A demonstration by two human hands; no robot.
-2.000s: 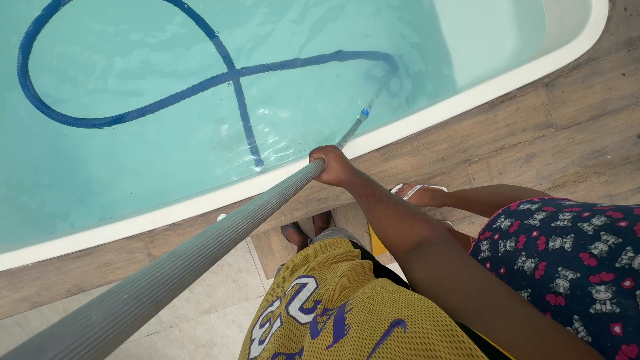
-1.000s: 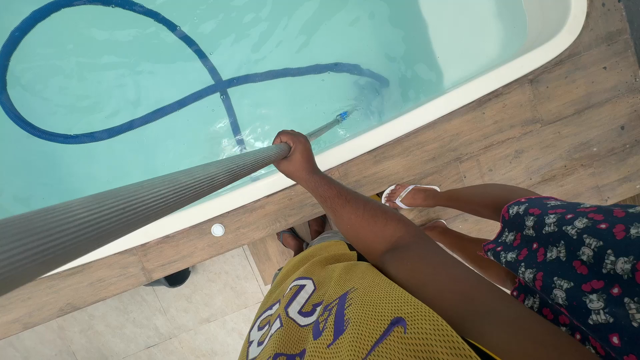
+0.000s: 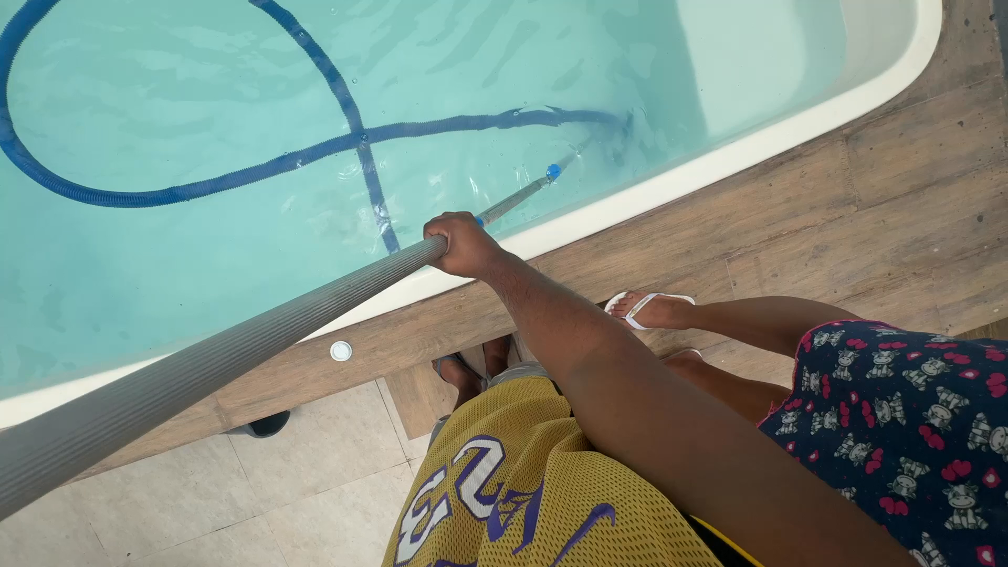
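Note:
My right hand [image 3: 466, 246] is closed around a grey ribbed pole [image 3: 236, 350], above the pool's white rim [image 3: 630, 213]. The pole's near part runs to the lower left, out of view. Its far part slants into the water, with a blue collar [image 3: 554, 171] at the waterline. A blue corrugated hose [image 3: 260, 173] loops and crosses itself in the pool; one end reaches a dark, blurred shape underwater, near the pole's submerged end. What that shape is, I cannot tell. My left hand is out of view.
A person in a patterned dress [image 3: 882, 425] and white flip-flops [image 3: 650, 309] stands to my right on the wood-look deck [image 3: 890, 181]. A round white cap [image 3: 340, 350] lies on the deck, with a dark round object [image 3: 270, 424] below its edge.
The pole's near part rose in view between the first two frames, then came partway down again. My right hand has kept its hold on it. The view has shifted somewhat.

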